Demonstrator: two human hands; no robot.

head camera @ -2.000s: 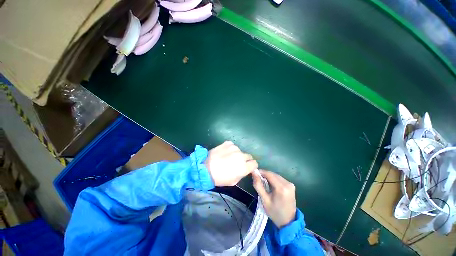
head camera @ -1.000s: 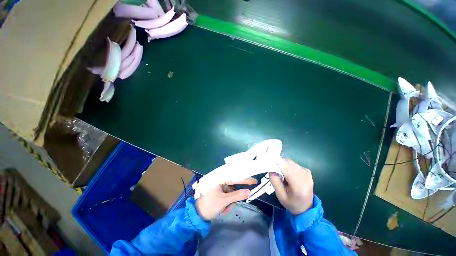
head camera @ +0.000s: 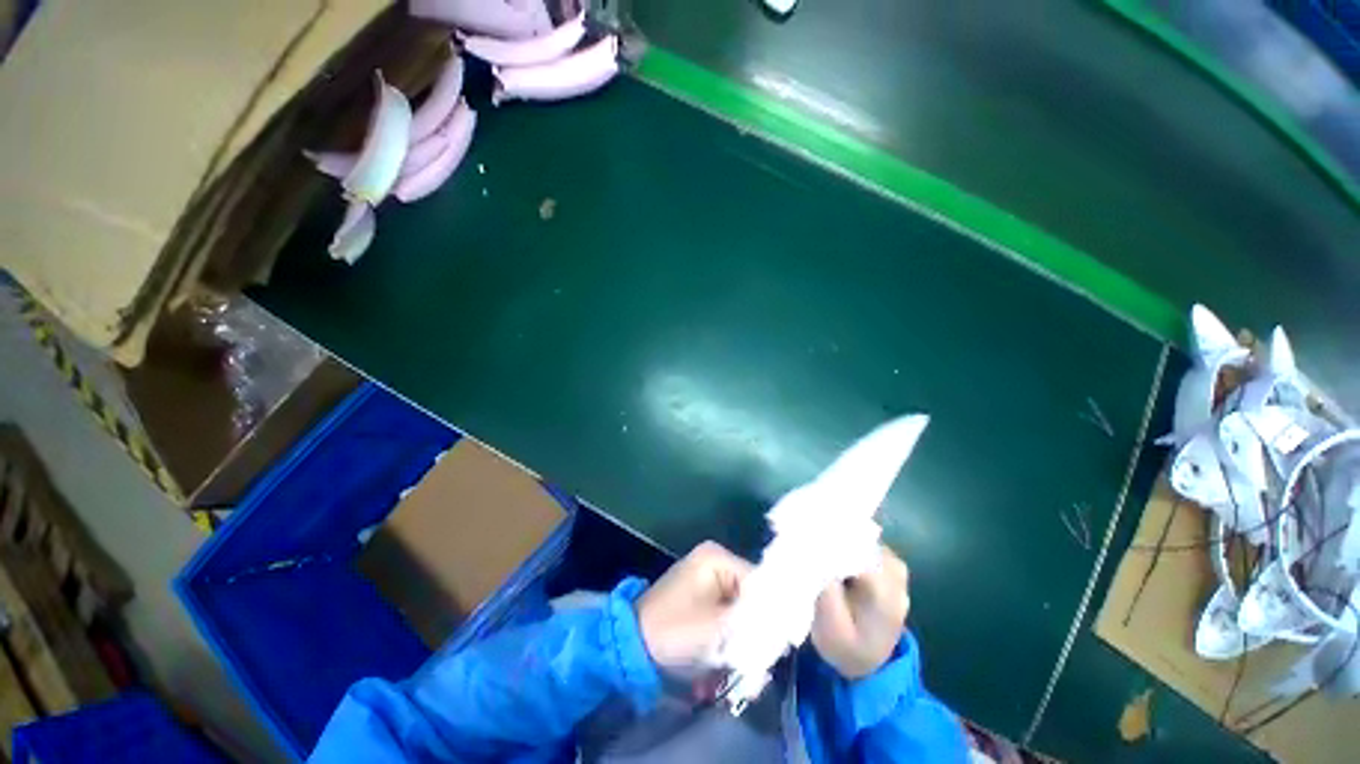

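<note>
A white cat-ear headband shell (head camera: 813,545) is held up near the bench's front edge, overexposed, so its details are washed out. One pointed end aims up and right. My left hand (head camera: 694,609) grips its lower left side with fingers curled. My right hand (head camera: 865,612) grips its right side with fingers curled. Dark wire shows at the shell's lower end. The fingertips behind the shell are hidden.
Pink and whitish curved pads (head camera: 433,142) lie at the far left beside cardboard sheets (head camera: 164,135). A pile of headbands (head camera: 1268,493) with wires lies on cardboard at right. A blue crate (head camera: 254,597) is below the bench edge. A green strip (head camera: 910,179) borders the conveyor.
The headband has turned from lying crosswise to pointing up and right. Both hands have moved closer together around it. The camera view has shifted slightly.
</note>
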